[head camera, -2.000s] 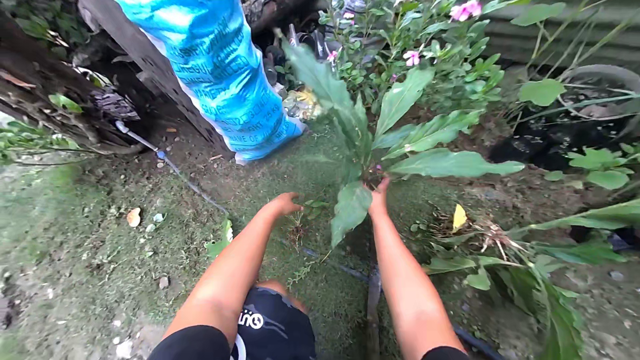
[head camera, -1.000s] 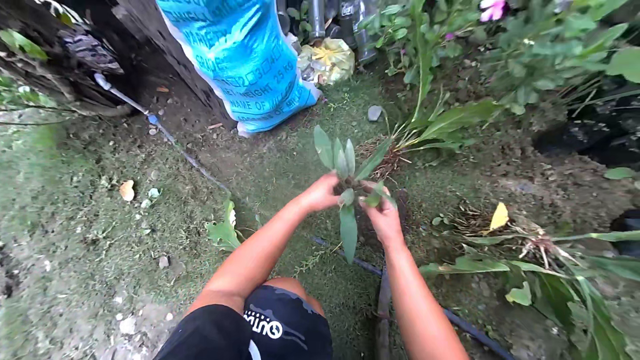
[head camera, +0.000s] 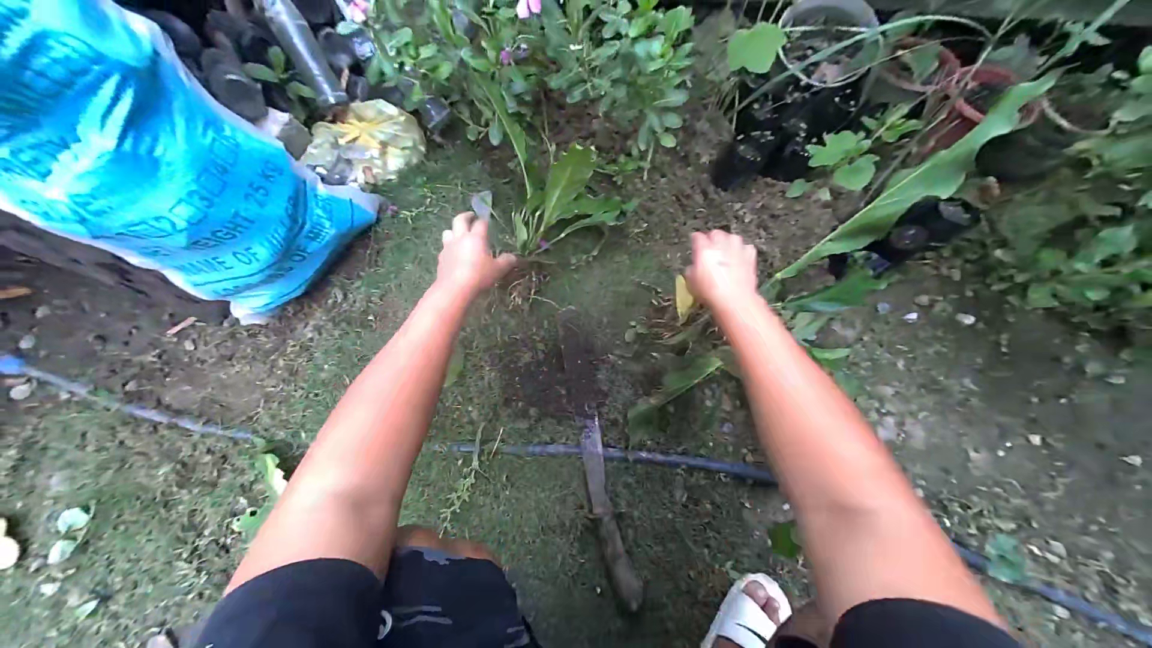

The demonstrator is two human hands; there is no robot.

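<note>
My left hand [head camera: 468, 256] is above the ground with its thumb apart, just left of a leafy green plant [head camera: 565, 193] with thin roots or dry stems at its base. My right hand [head camera: 723, 267] has curled fingers and hangs over a long-leaved plant [head camera: 909, 198], beside a yellow leaf [head camera: 684, 299]; whether it grips a stem is hidden. Between my forearms, a long knife with a worn handle [head camera: 616, 558] lies across a dark hose [head camera: 688, 461]. Its blade [head camera: 593, 450] points to a patch of dark soil [head camera: 562, 369].
A blue and white woven sack [head camera: 261, 216] stands at the left, beside a yellowish plastic bag [head camera: 373, 139]. Flowering plants [head camera: 630, 67] grow at the back. Black plant bags [head camera: 765, 135] and a reddish pot [head camera: 981, 94] are at the back right. My sandalled foot [head camera: 749, 612] is below.
A second ago both hands held a small leafy plant together; now they are wide apart, and it is no longer between them. The view has turned to the right.
</note>
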